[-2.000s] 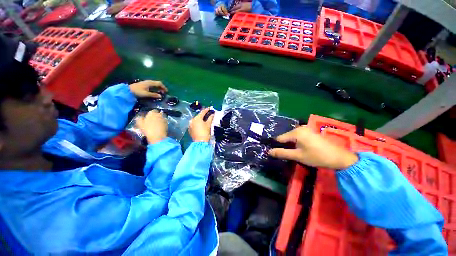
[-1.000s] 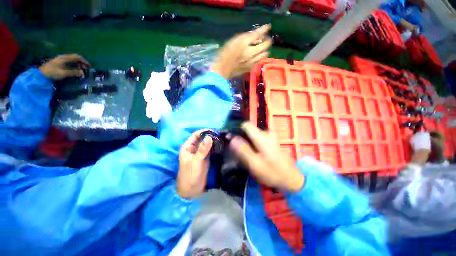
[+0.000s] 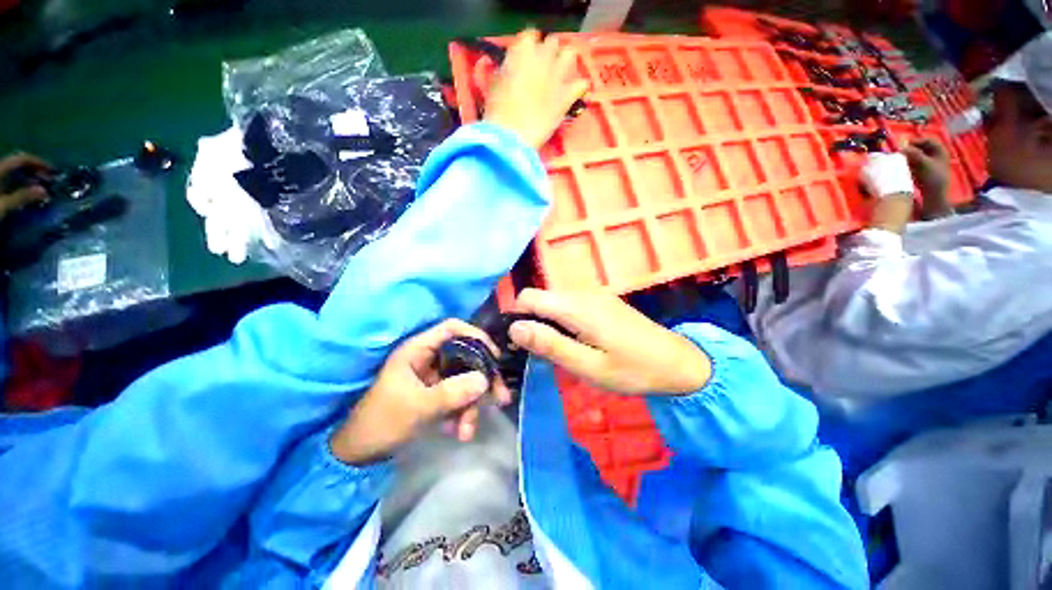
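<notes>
My left hand (image 3: 404,394) holds a dark round watch head (image 3: 465,358) in its fingertips, above my lap. My right hand (image 3: 611,346) is just to the right, its fingertips pinching a black watch strap (image 3: 503,328) at the side of the watch head. Whether strap and head are joined cannot be told. A clear strap bag (image 3: 335,173) with black straps and white labels lies on the green bench.
A neighbour's blue sleeve (image 3: 381,248) crosses in front, that hand (image 3: 536,87) on the orange-red compartment tray (image 3: 681,231). A white glove (image 3: 219,196) lies left of the bag. Another person (image 3: 923,265) works at right near a light blue stool (image 3: 969,496).
The view has swung right and down. My left hand was at the strap bag and my right hand held a strap over it; both are now together over my lap with the watch head.
</notes>
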